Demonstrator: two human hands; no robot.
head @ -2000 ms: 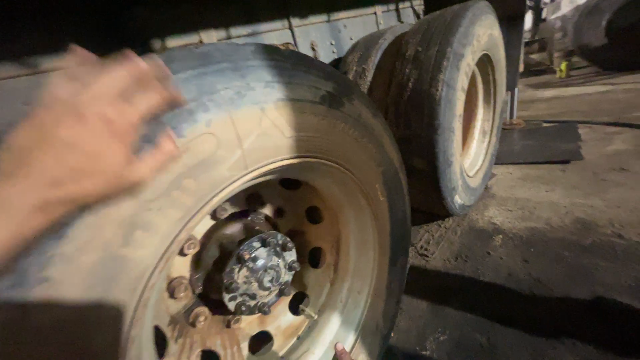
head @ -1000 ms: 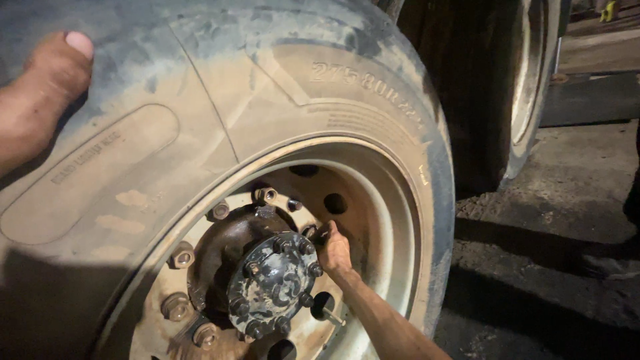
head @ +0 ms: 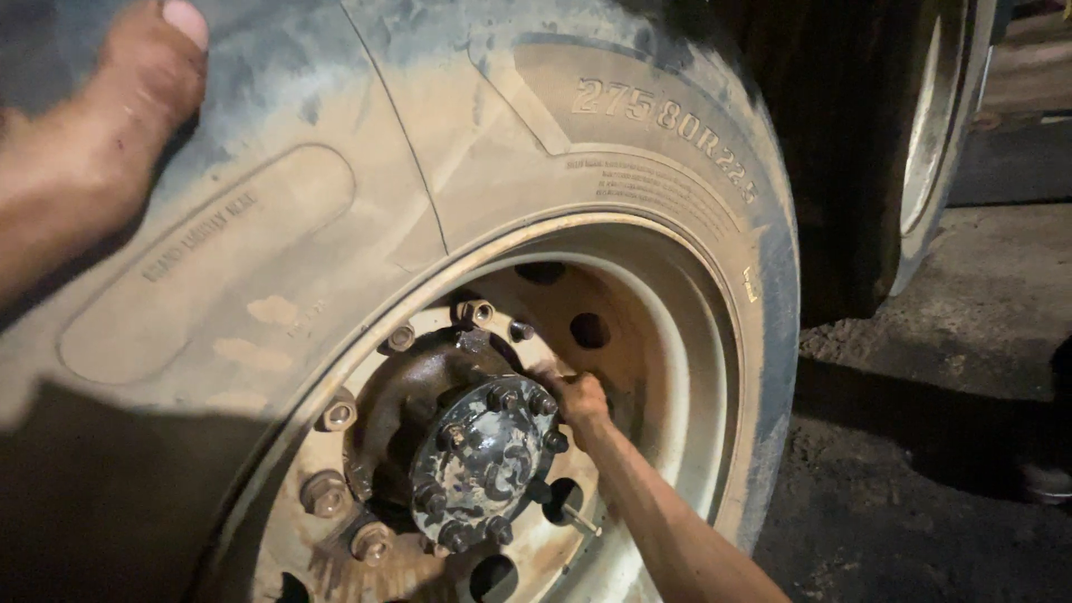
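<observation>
A large, dusty truck tire (head: 519, 126) on a steel wheel rim (head: 703, 352) fills most of the view. My left hand (head: 142, 109) rests against the tire's upper left, thumb extended, with its fingers out of sight or cut off by the frame. Inside the rim, my right hand (head: 582, 398) has its fingers curled at the wheel's bolt circle, just right of the greasy hub (head: 486, 461). Whether it grips a nut there is hidden. Several wheel nuts (head: 327, 494) sit on studs around the hub, and a bare-looking stud (head: 521, 330) shows above my right hand. A valve stem (head: 582, 519) sticks out below it.
Another wheel's tire (head: 913, 167) stands behind at the upper right. Dark, dirty ground (head: 904, 502) lies at the right, with a dark mat (head: 1013, 159) farther back. Part of a person's shoe (head: 1047, 481) shows at the right edge.
My right hand has come from the bottom edge into the rim beside the hub. My left hand, blurred with fingers spread earlier, now lies at the tire's upper left. The view has moved closer.
</observation>
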